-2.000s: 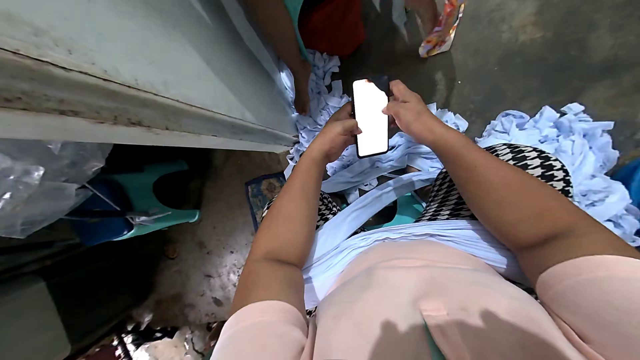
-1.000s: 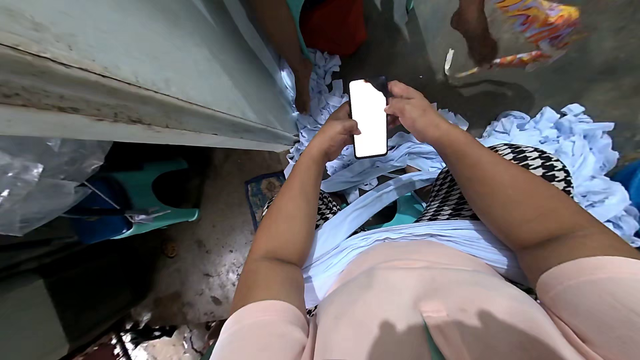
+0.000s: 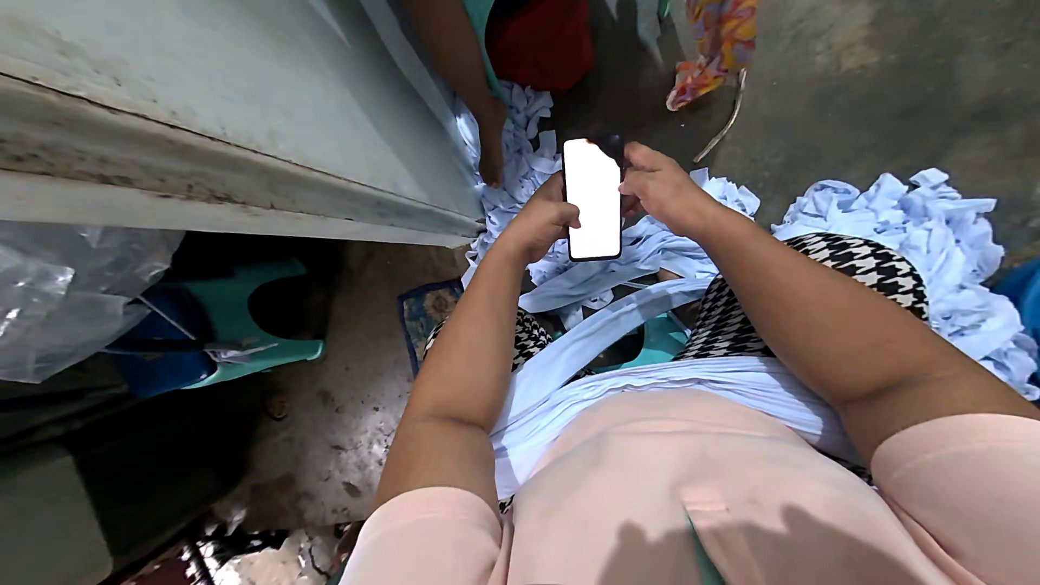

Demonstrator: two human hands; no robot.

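A smartphone (image 3: 593,203) with a glaring white screen is held upright in front of me, above light blue cloth strips (image 3: 634,252). My left hand (image 3: 546,218) grips its left edge, with the thumb at the side of the screen. At the upper right edge, my right hand (image 3: 662,185) has its fingers on the phone; a small dark thing by its fingertips cannot be made out. Light blue cloth (image 3: 666,382) lies around my waist and across my lap, over houndstooth trousers (image 3: 861,272).
A pale metal panel (image 3: 244,106) stands at the left, with a teal plastic stool (image 3: 244,325) and clear plastic sheeting (image 3: 73,301) below. Another person's leg (image 3: 467,73) is beyond it. Heaped blue cloth (image 3: 959,252) lies right, near a blue container (image 3: 1024,296). Patterned orange cloth (image 3: 715,49) is at the top.
The patterned orange cloth at the top has shifted left since one second ago, and the bare foot seen beside it then is out of view. My hands and the phone have barely moved.
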